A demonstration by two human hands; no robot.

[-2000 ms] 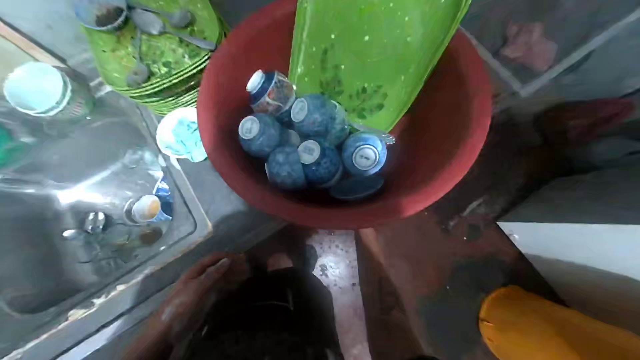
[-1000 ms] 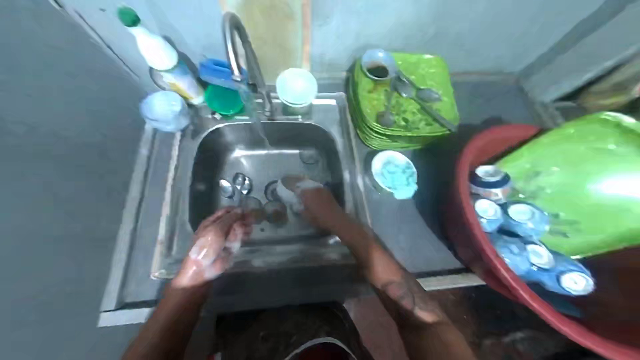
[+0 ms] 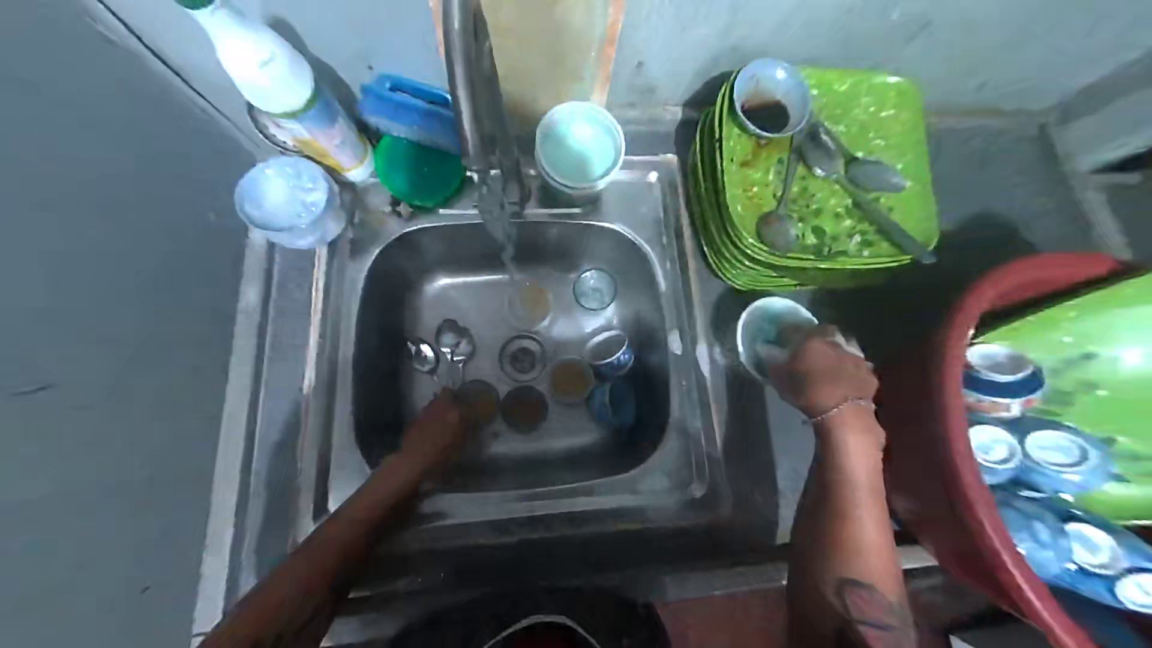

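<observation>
My left hand (image 3: 441, 421) is low in the steel sink (image 3: 513, 468), its fingers at the spoons (image 3: 454, 342) and a small cup (image 3: 478, 402); whether it grips either is unclear. On the counter right of the sink, my right hand (image 3: 821, 367) reaches into a pale bowl (image 3: 765, 317); a light cloth or sponge seems to be under its blurred fingers. Several small cups, among them a blue-patterned cup (image 3: 610, 352), and a clear glass (image 3: 595, 289) lie in the basin. Water runs from the faucet (image 3: 466, 81).
Green square plates (image 3: 864, 117) with spoons and a stained cup stand behind the bowl. A red basin (image 3: 963, 450) at right holds cups and a green tray (image 3: 1098, 378). Behind the sink are a white bottle (image 3: 270, 67), blue brush (image 3: 409, 108), green container (image 3: 418, 171) and stacked bowls (image 3: 580, 148).
My right hand has moved from over the sink to the bowl on the right. The soapy left hand has gone lower into the sink. Since the oldest frame, the view has swung to the sink.
</observation>
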